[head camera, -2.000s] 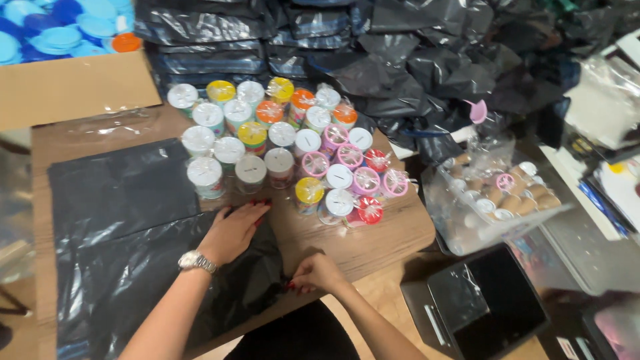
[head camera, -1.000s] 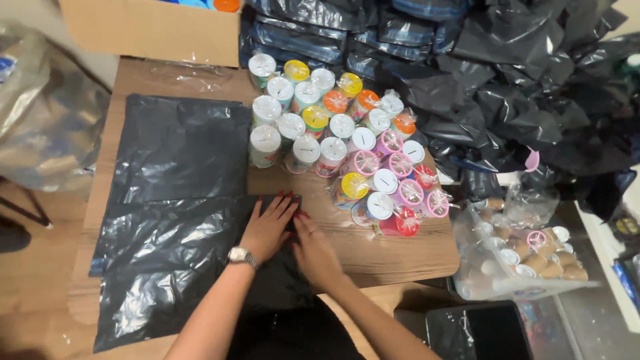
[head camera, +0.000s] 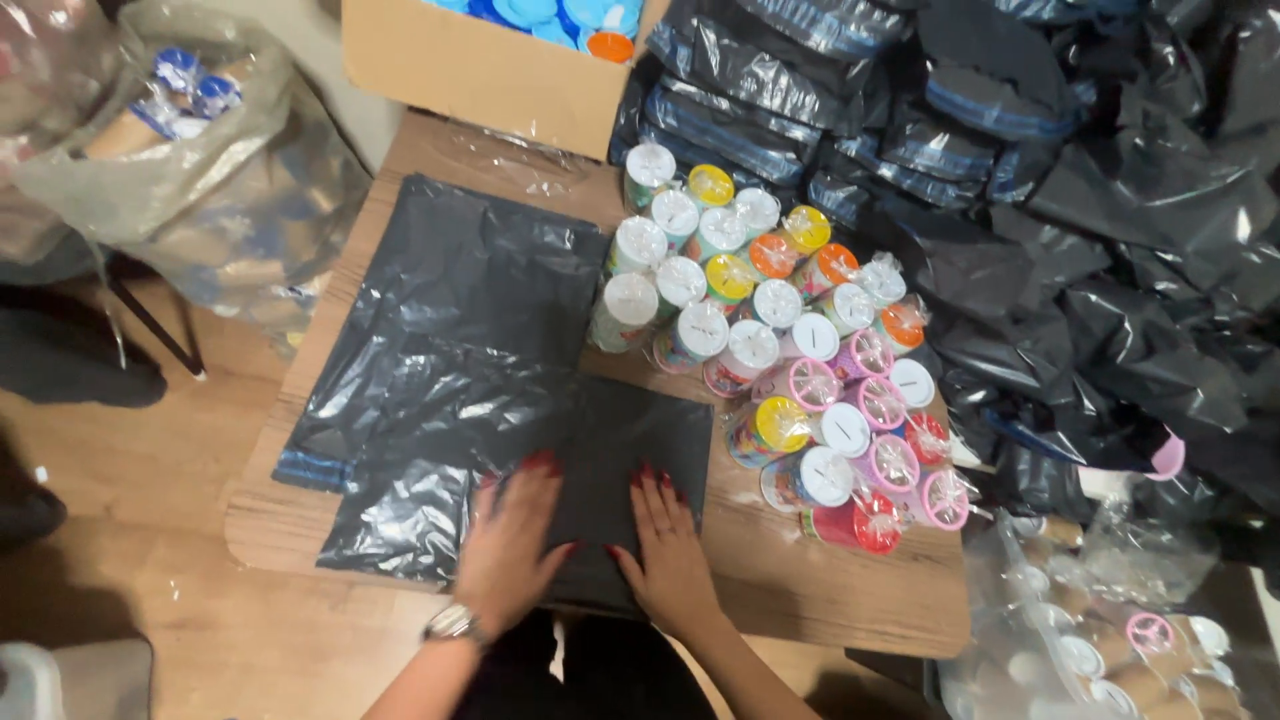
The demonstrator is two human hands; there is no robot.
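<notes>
Both palms press on a black plastic bag [head camera: 630, 440] spread near the front edge of the wooden table. My left hand [head camera: 510, 540], with a metal watch on the wrist, lies on it with spread fingers. My right hand [head camera: 668, 550] rests flat on the bag's right part, fingers apart, nothing gripped. Another black plastic bag [head camera: 490, 270] lies flat behind, partly covered by creased black plastic. To the right stand several cylindrical containers in clear wrap, with white lids [head camera: 703, 330], yellow lids [head camera: 783, 423], pink lids [head camera: 893, 461] and a red lid [head camera: 877, 521].
A cardboard box [head camera: 490, 80] of blue lids sits at the table's back edge. Stacked black bags [head camera: 740, 130] fill the back right. Clear sacks of cardboard tubes stand on the left [head camera: 250, 190] and lower right [head camera: 1060, 620]. The tabletop [head camera: 850, 610] ends near my body.
My hands, close together one second ago, are now apart, both flat on the bag. The black plastic under them lies flatter and reaches further right. The view has shifted.
</notes>
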